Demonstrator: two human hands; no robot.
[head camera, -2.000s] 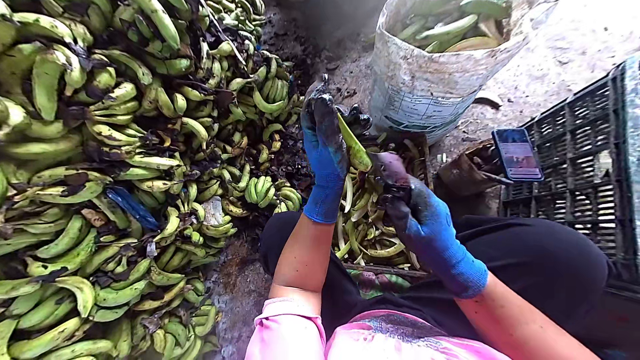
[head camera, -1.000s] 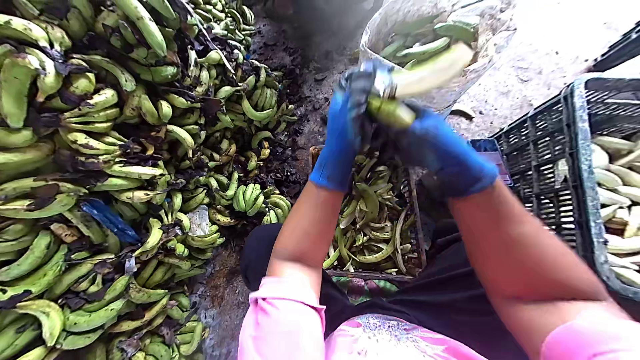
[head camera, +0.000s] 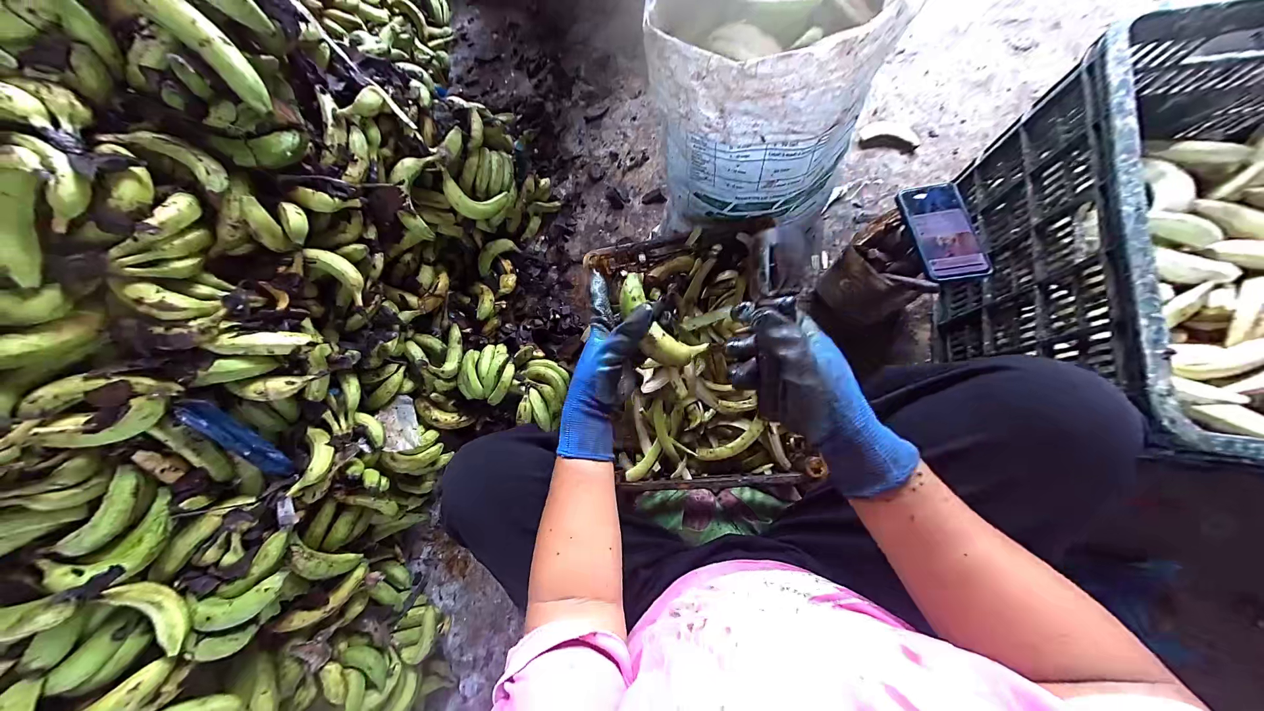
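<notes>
My left hand, in a blue glove with dark-stained fingers, holds a curved green plantain over a box of peels. Facing it from the right, my gloved right hand has its fingers curled and does not touch the plantain. A blurred greyish shape lies just beyond its fingertips; whether that hand grips a tool cannot be told. Beneath both hands, long green and pale plantain peels fill the box between my legs.
Unpeeled green plantains are heaped along the left. A white woven sack of pale and green pieces stands ahead. At right, a black plastic crate holds peeled plantains. A phone rests beside it, and a blue wrapper lies on the heap.
The hands, close together around a partly peeled plantain one second ago, have moved apart and down over the peel box. That pale fruit is no longer in them; the left holds a green plantain.
</notes>
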